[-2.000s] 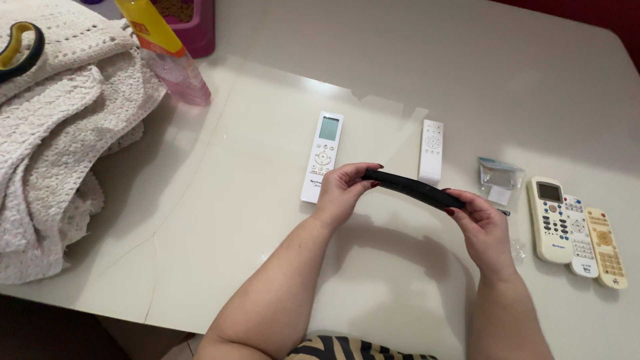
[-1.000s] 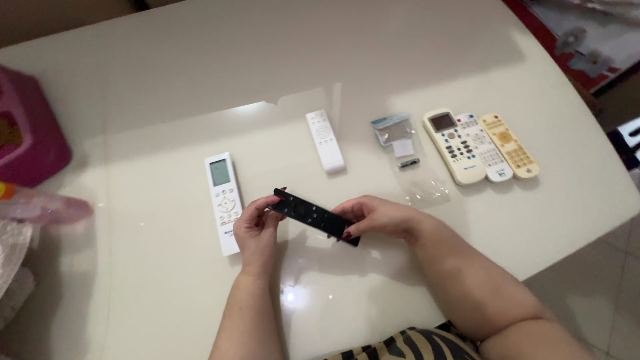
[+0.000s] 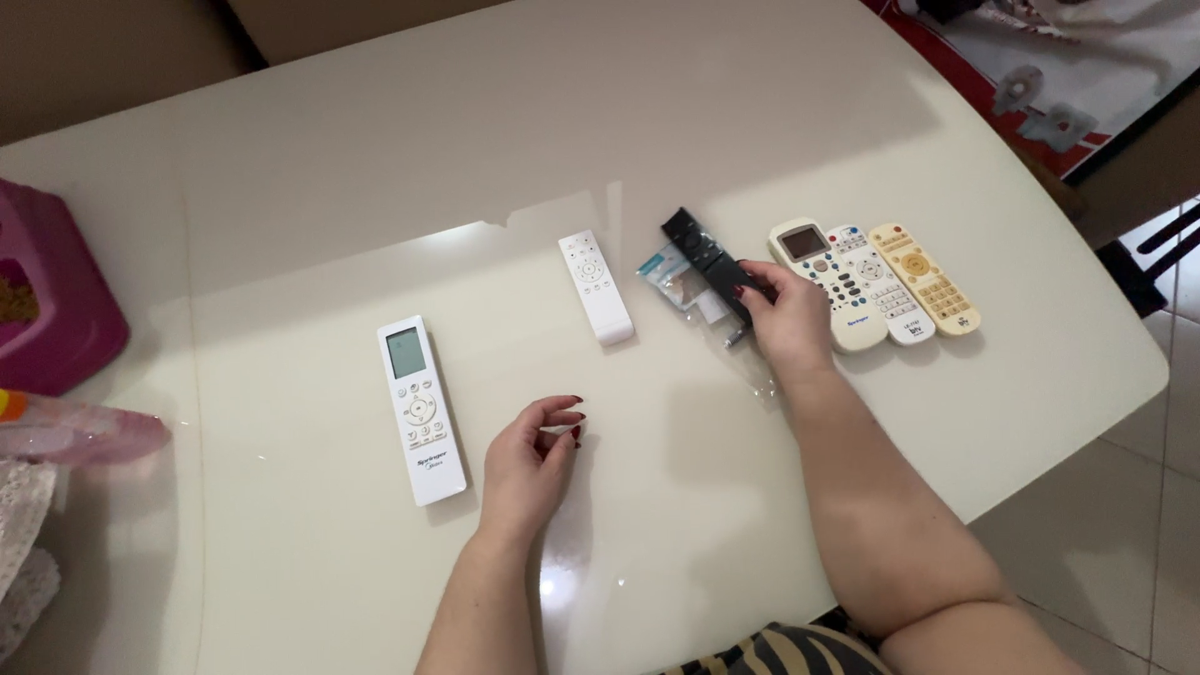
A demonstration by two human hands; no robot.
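Observation:
My right hand [image 3: 786, 309] grips the lower end of a black remote control [image 3: 708, 258], over a clear plastic bag [image 3: 673, 281] with small items in it. Just right of that hand, a cream remote with a grey screen [image 3: 830, 286], a white remote [image 3: 881, 286] and a yellowish remote [image 3: 923, 279] lie side by side. My left hand [image 3: 532, 459] holds nothing, its fingers curved and apart near the table surface. Left of it lies a white Springer Midea remote with a screen [image 3: 422, 412]. A smaller white remote [image 3: 596, 289] lies between the two hands, farther back.
At the left edge are a magenta plastic container [image 3: 70, 300], a bottle of pink liquid [image 3: 94, 431] and a crocheted cloth [image 3: 23, 525]. The glossy table's [image 3: 328, 187] right edge borders a tiled floor. A red and white printed item [image 3: 1078, 75] is at the top right.
My left hand has let go of the black remote. My right hand has carried it right, over the plastic bag and beside the row of remotes. The view has shifted too.

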